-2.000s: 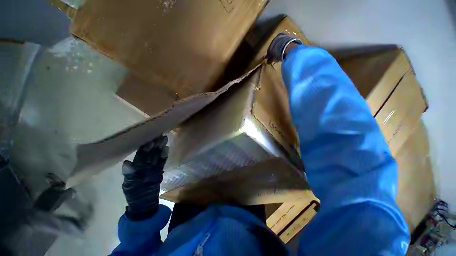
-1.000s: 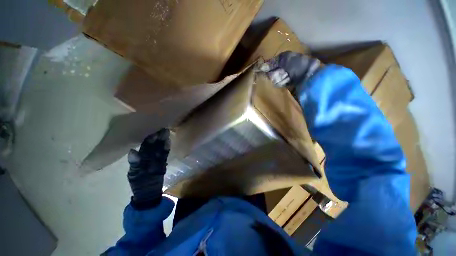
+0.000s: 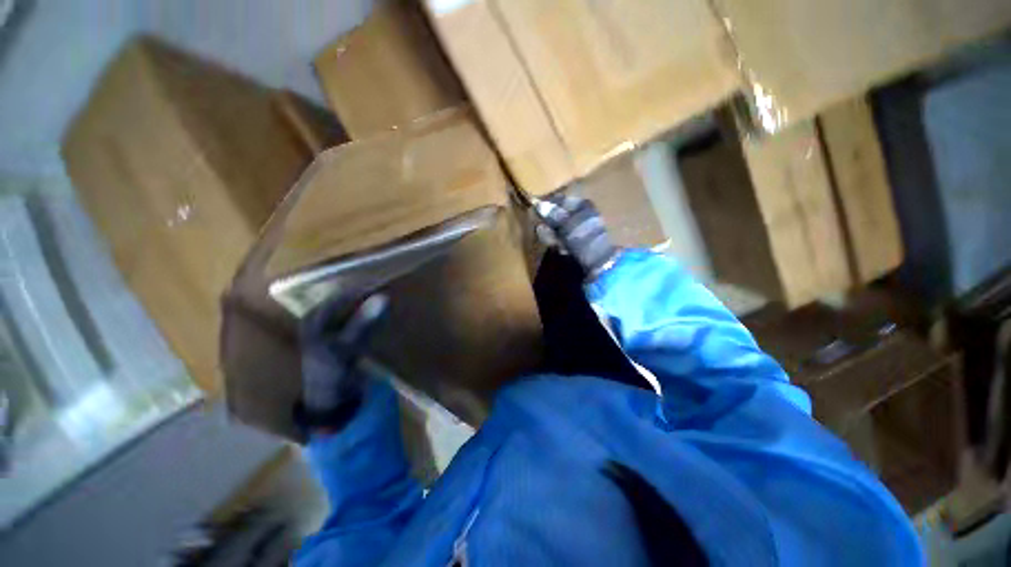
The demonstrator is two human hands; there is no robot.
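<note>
A brown carton (image 3: pixel 399 183) is close in front of my body, tilted, with an open side towards me. The bright silver-white edge of an inner pack (image 3: pixel 383 257) shows inside it. My left hand (image 3: pixel 338 349), in a grey knit glove, lies at the carton's near left side, thumb and fingers apart, its fingertips blurred. My right hand (image 3: pixel 577 230), also gloved, grips the carton's edge at its right corner. The carton's underside is hidden.
A large carton (image 3: pixel 183 199) stands at the left. More cartons (image 3: pixel 621 78) are beyond and at the upper right, close to my right hand. An open carton (image 3: pixel 904 415) is at the lower right. A blurred pale surface (image 3: pixel 78 332) lies far left.
The view has swung round, showing other cartons behind. The carton has turned, its raised flap no longer stands out to the left, and less of the inner pack shows. My right hand is lower.
</note>
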